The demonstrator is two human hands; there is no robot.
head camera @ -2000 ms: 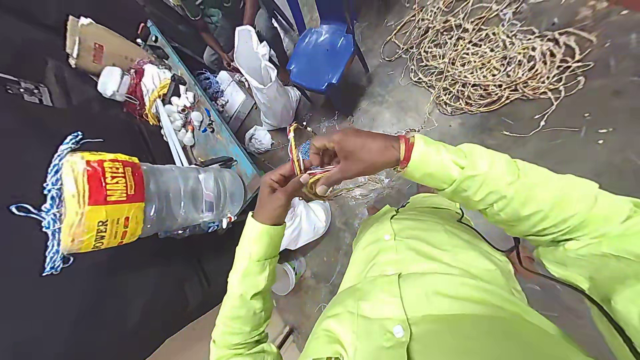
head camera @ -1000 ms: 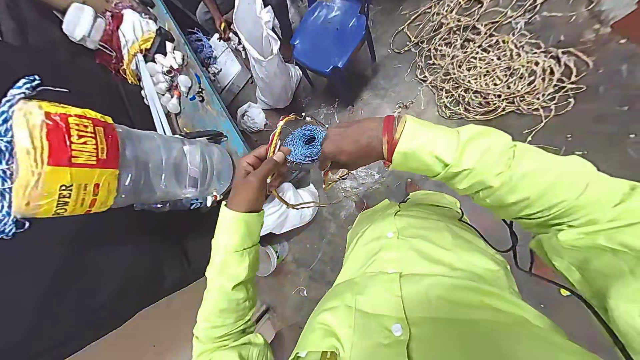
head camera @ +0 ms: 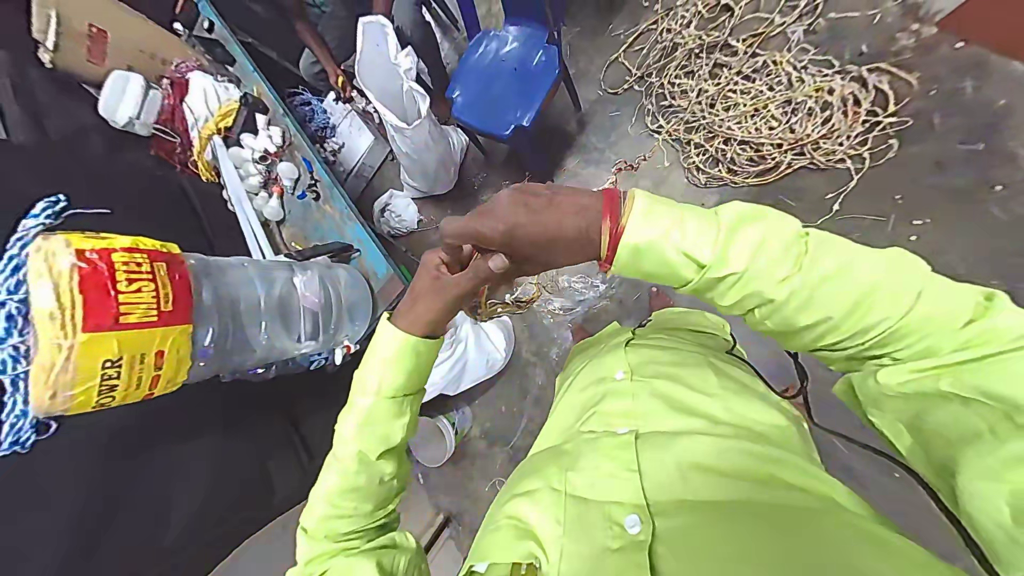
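Note:
My left hand (head camera: 444, 288) and my right hand (head camera: 532, 228) meet in the middle of the view, fingers closed together. Part of a yellow and brown cord (head camera: 508, 302) shows just below them; how it runs between the fingers is hidden. The blue coil of cord cannot be seen. A red and yellow thread band (head camera: 613, 228) circles my right wrist. Left of my hands lies a clear plastic jar (head camera: 280, 316) beside a yellow and red packet (head camera: 112, 320), with blue and white braided cord (head camera: 18, 320) at the packet's far end.
A large tangle of yellowish cord (head camera: 760, 104) lies on the floor at upper right. A blue chair (head camera: 504, 80) and a white sack (head camera: 408, 112) stand ahead, near a seated person. White bulbs (head camera: 260, 168) rest on a blue-edged table (head camera: 328, 192). A white tub (head camera: 434, 442) is below.
My hands have come together from being apart. The blue coil and the cord loop seen between them one second ago are now mostly hidden.

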